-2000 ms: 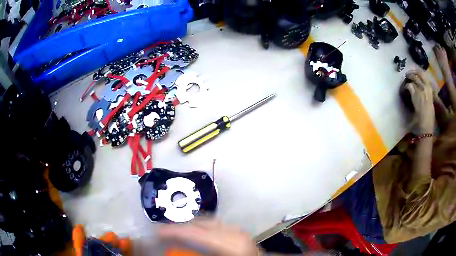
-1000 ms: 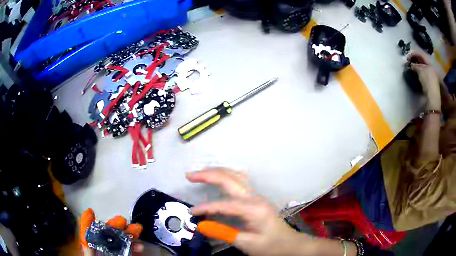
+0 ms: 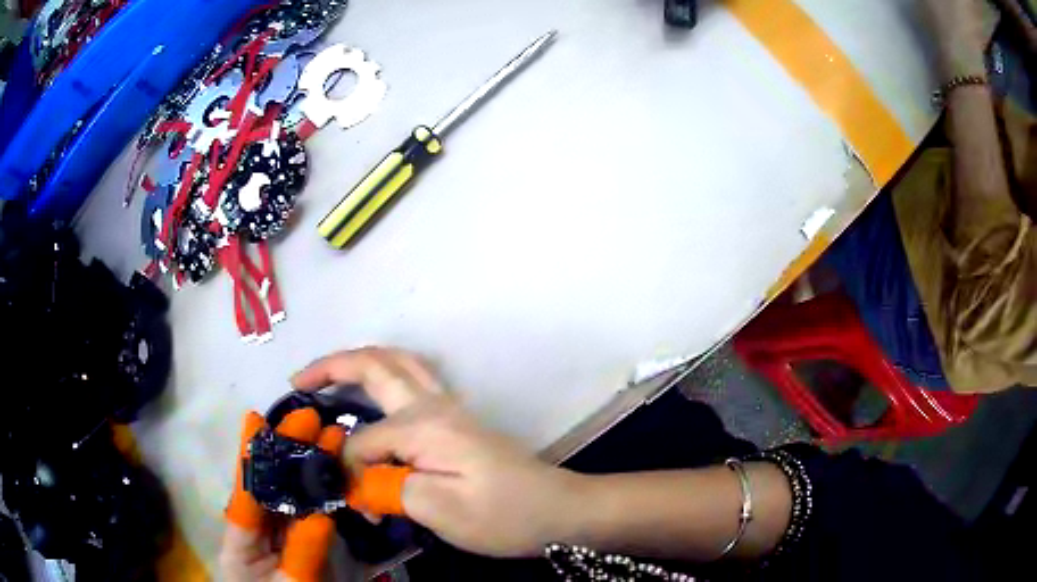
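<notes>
My left hand (image 3: 268,534), with orange finger cots, holds a small black inner part (image 3: 293,475) with a round centre at the lower left. My right hand (image 3: 438,455), with an orange cot on one finger, reaches in from the right; its fingertips touch the side of the small part. The black camera housing (image 3: 370,540) is behind and below both hands, mostly hidden, so its fitted board cannot be made out. Whether my right hand grips the part or the housing is hard to tell.
A yellow-and-black screwdriver (image 3: 381,188) lies mid-bench. LED ring boards (image 3: 256,193) with red leads are piled at upper left beside a blue bin (image 3: 114,97). Black housings (image 3: 80,375) are heaped at left. A co-worker's arm (image 3: 972,136) and a red stool (image 3: 859,364) are at right.
My left hand has brought the small black part up and right over the housing. My right hand has moved left to meet it. The view has shifted, so bench items appear higher and further left.
</notes>
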